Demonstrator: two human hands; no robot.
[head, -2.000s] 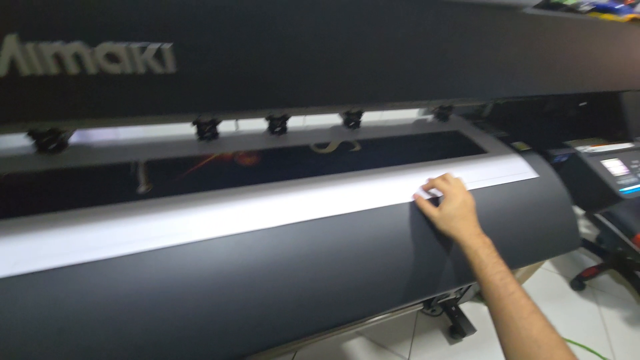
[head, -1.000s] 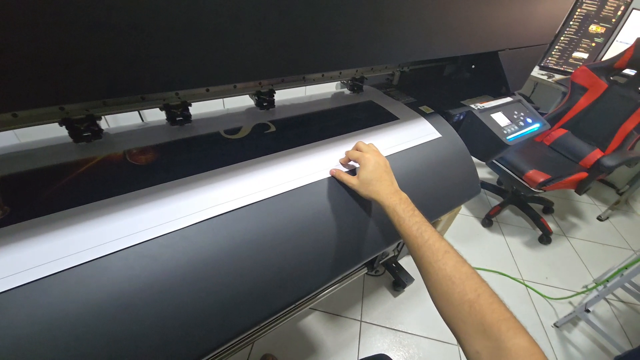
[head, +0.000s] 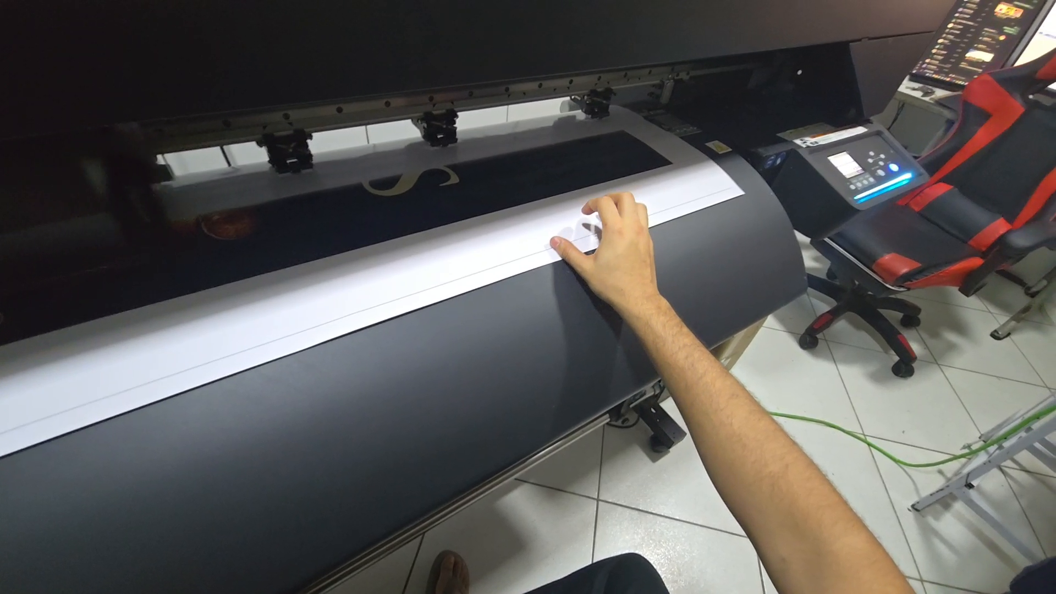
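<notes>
A wide-format printer fills most of the head view. Its curved dark front platen (head: 396, 404) bears a white sheet of print media (head: 330, 305) with a thin line along its front edge. Behind the white margin, a dark printed area (head: 528, 177) shows a pale S-like shape (head: 411, 180). My right hand (head: 615, 243) is at the sheet's front edge, toward its right end, thumb and fingers curled apart. A small whitish, partly see-through piece seems to lie between them; whether they grip it cannot be told. My left hand is out of view.
Black pinch rollers (head: 437, 128) line the back of the platen. To the right are a lit control panel (head: 858, 169), a red and black chair (head: 916, 214) and a monitor (head: 973, 37). A green cable (head: 874, 445) crosses the tiled floor beside a metal frame (head: 990, 462).
The view has swung right and down, bringing the chair and floor into sight. My right hand stays at the front edge of the white sheet.
</notes>
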